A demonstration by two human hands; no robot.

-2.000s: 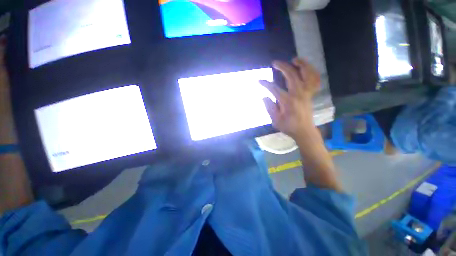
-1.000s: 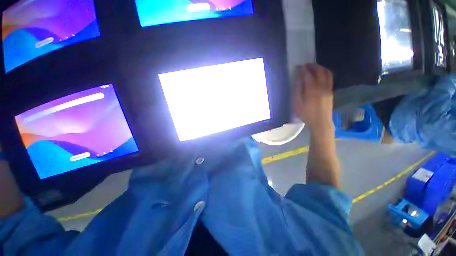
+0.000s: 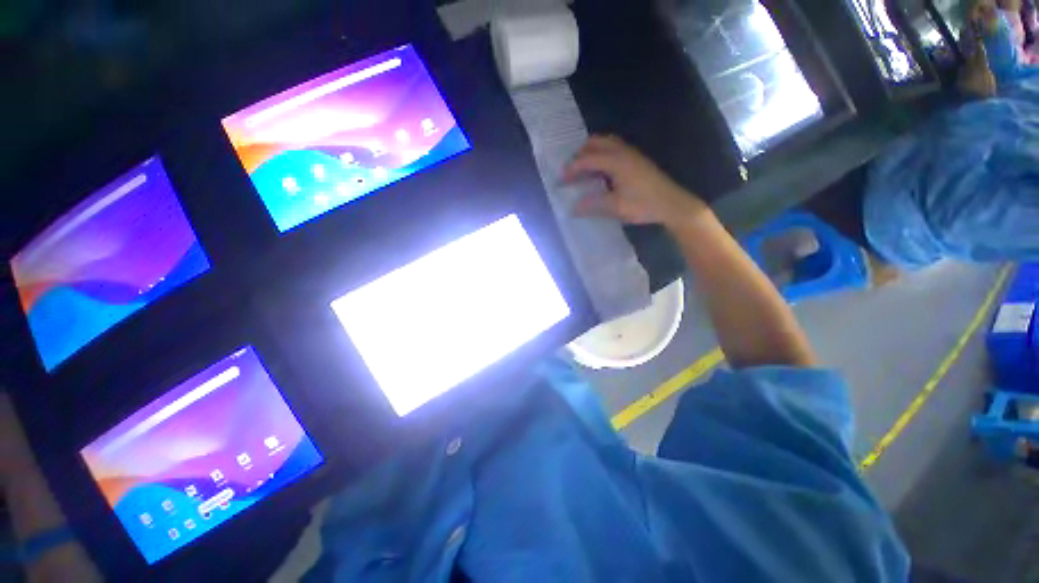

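Several tablets lie in black trays set two by two. The near right tablet (image 3: 451, 314) glows plain white. The far right tablet (image 3: 348, 134), the far left tablet (image 3: 112, 262) and the near left tablet (image 3: 205, 453) show colourful home screens. My right hand (image 3: 610, 182) is over a pale strip (image 3: 595, 245) beside the trays' right edge, fingers bent and apart, with nothing seen in it. My left hand (image 3: 16, 456) is dim, blurred and cut off at the left edge, above a blue wrist band; its fingers cannot be made out.
A white roll (image 3: 536, 43) stands at the strip's far end. A white round tub (image 3: 638, 333) is below the bench edge. Further right are a tray with a shiny unit (image 3: 752, 74), a blue stool (image 3: 803, 256), a person's blue sleeve (image 3: 957, 182) and blue bins (image 3: 1014, 330).
The view has turned and tilted. The left tablets and far right tablet now show home screens; two show icons. My right hand has left the white tablet and moved to the strip.
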